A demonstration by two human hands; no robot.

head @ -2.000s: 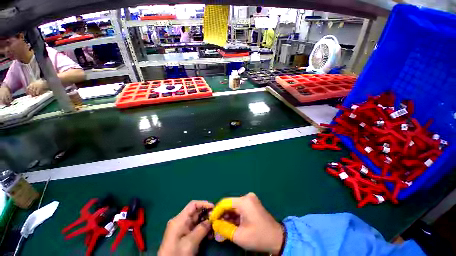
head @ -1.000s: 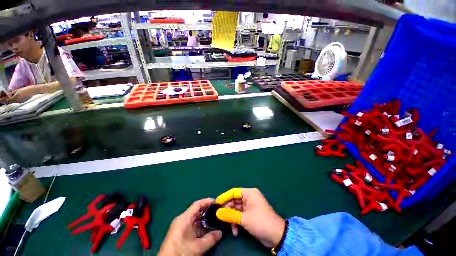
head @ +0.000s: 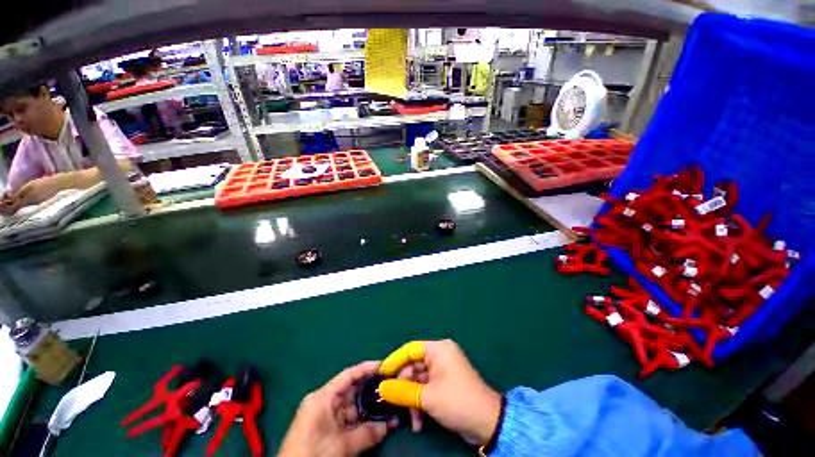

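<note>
A round black electronic unit (head: 368,399) is held low in the middle of the view, over the green mat. My left hand (head: 332,418) grips its left and lower edge with bare fingers. My right hand (head: 445,389), with yellow finger cots on thumb and finger, touches its right side and top. The fingers hide part of the unit. Several red spring clamps (head: 234,412) with black discs in their jaws lie on the mat to the left of my hands.
A blue crate (head: 751,98) of red clamps tilts at right, with loose clamps (head: 636,332) before it. Round units (head: 308,257) lie on the dark conveyor beyond the white strip. A bottle (head: 45,354) and white wipe (head: 80,402) are at left. Orange-red trays (head: 299,188) stand behind. A person sits far left.
The unit's dark face has turned and tilted between my fingers, and my right thumb now lies across it. The units on the conveyor have moved to the right. My hands stay in about the same place.
</note>
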